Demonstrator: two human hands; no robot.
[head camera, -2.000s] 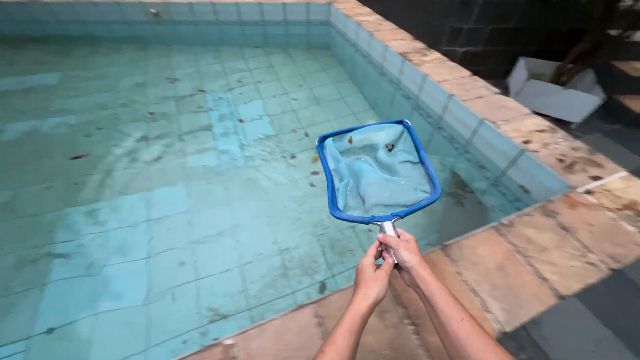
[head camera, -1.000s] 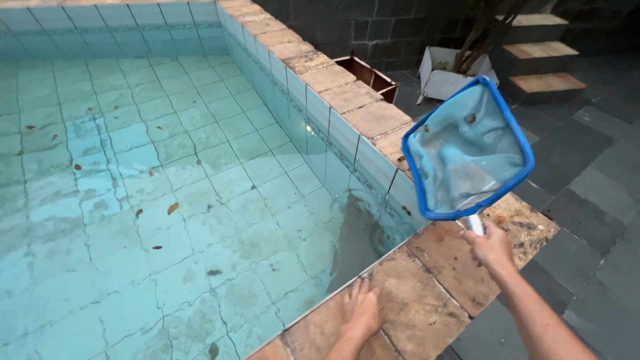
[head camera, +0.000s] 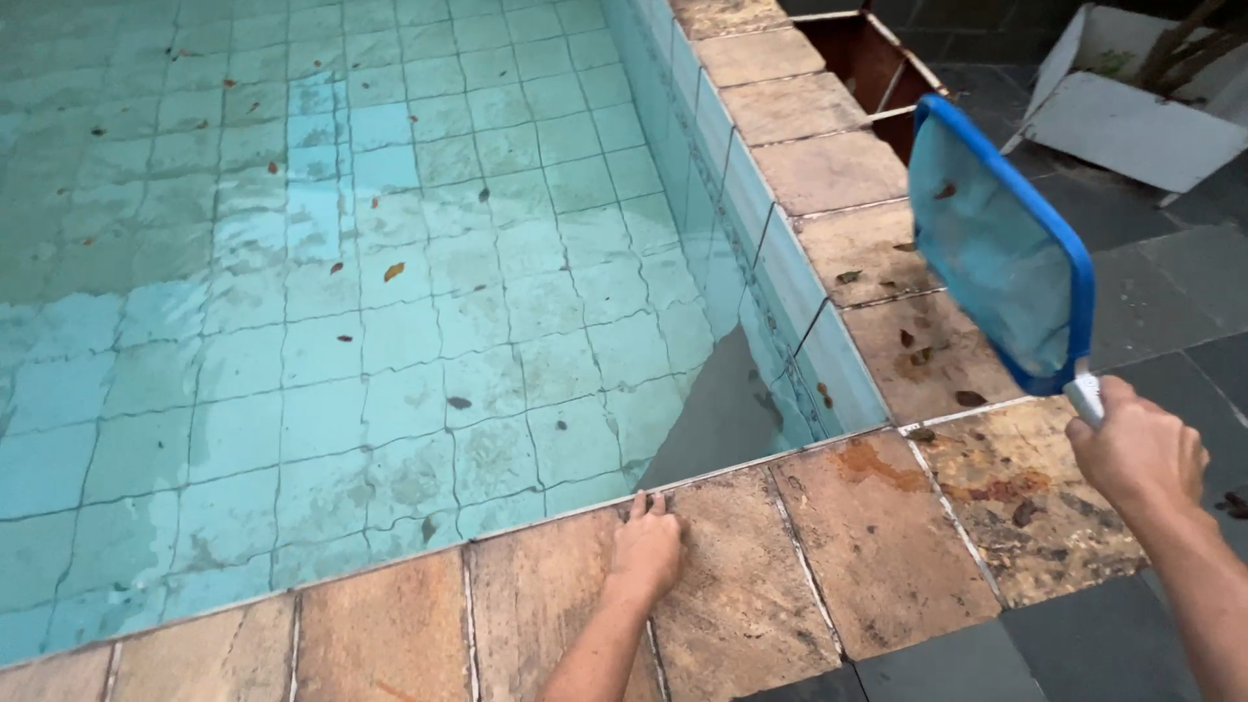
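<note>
My right hand (head camera: 1141, 444), at the right, is closed around the short pale handle (head camera: 1084, 398) of a pool skimmer net. The net's blue frame (head camera: 1080, 283) is tilted on its side above the stone coping, and a brown leaf (head camera: 944, 189) clings to its mesh. My left hand (head camera: 648, 546) rests on the stone coping (head camera: 546, 595) at the pool's near edge, with its fingertips at the rim and nothing seen in it. Several leaves are in the pool water (head camera: 507, 292), one of them an orange-brown leaf (head camera: 394, 271).
Wet leaves (head camera: 916, 353) lie on the coping near the pool corner. Beyond the right coping stand a rusty brown open box (head camera: 858, 58) and a white planter (head camera: 1136, 132) with a trunk. Dark slate paving (head camera: 1160, 283) surrounds the pool.
Two seconds ago both hands were on the skimmer handle over the water. The left hand let go and went down to the coping. The net moved right and turned from facing up to its side.
</note>
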